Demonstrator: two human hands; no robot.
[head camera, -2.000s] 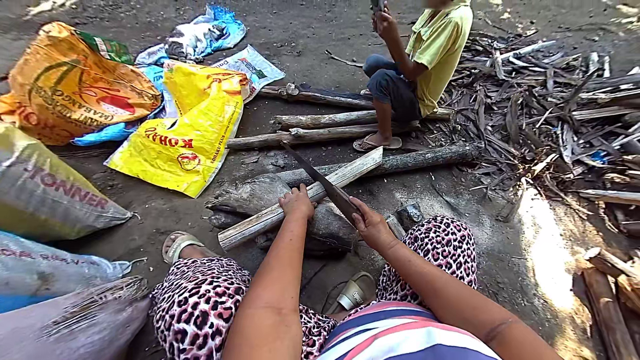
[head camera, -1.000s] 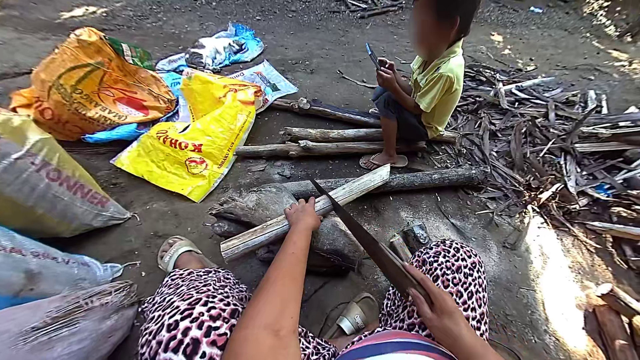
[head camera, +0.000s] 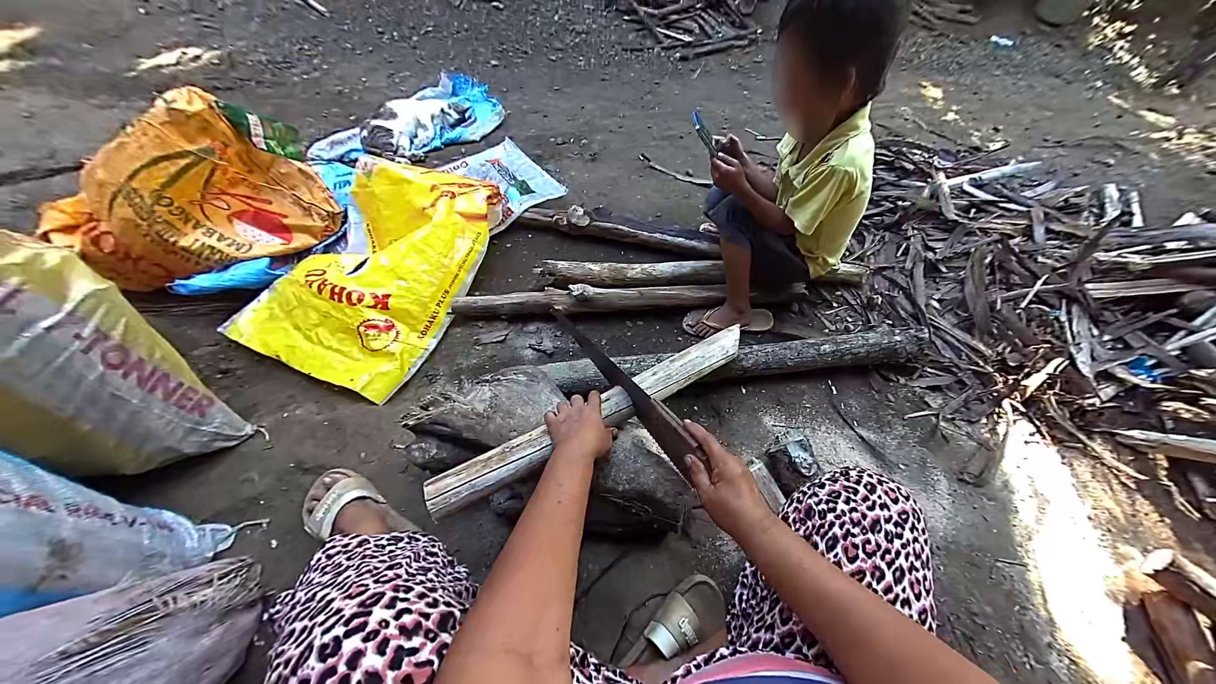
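A pale length of split wood (head camera: 513, 460) lies slantwise over a thick log (head camera: 638, 467). My left hand (head camera: 579, 427) grips it near its middle. My right hand (head camera: 727, 475) is closed around the handle end of a dark handsaw (head camera: 622, 380). The saw's blade crosses the wood just right of my left hand, its tip pointing up and left. Whether the teeth are cutting into the wood cannot be told. The saw's handle is mostly hidden by my fingers.
A person (head camera: 825, 190) sits on poles (head camera: 627, 301) ahead, holding a phone-like object (head camera: 704, 133). A yellow sack (head camera: 380, 294) and an orange sack (head camera: 209, 199) lie at left, near filled sacks (head camera: 123, 380). Bark and sticks (head camera: 997, 256) are heaped at right. A darker log (head camera: 826, 351) lies beyond the wood.
From one second ago, my right hand has moved forward with the saw, and the blade now reaches farther across the wood. My left hand has stayed on the wood.
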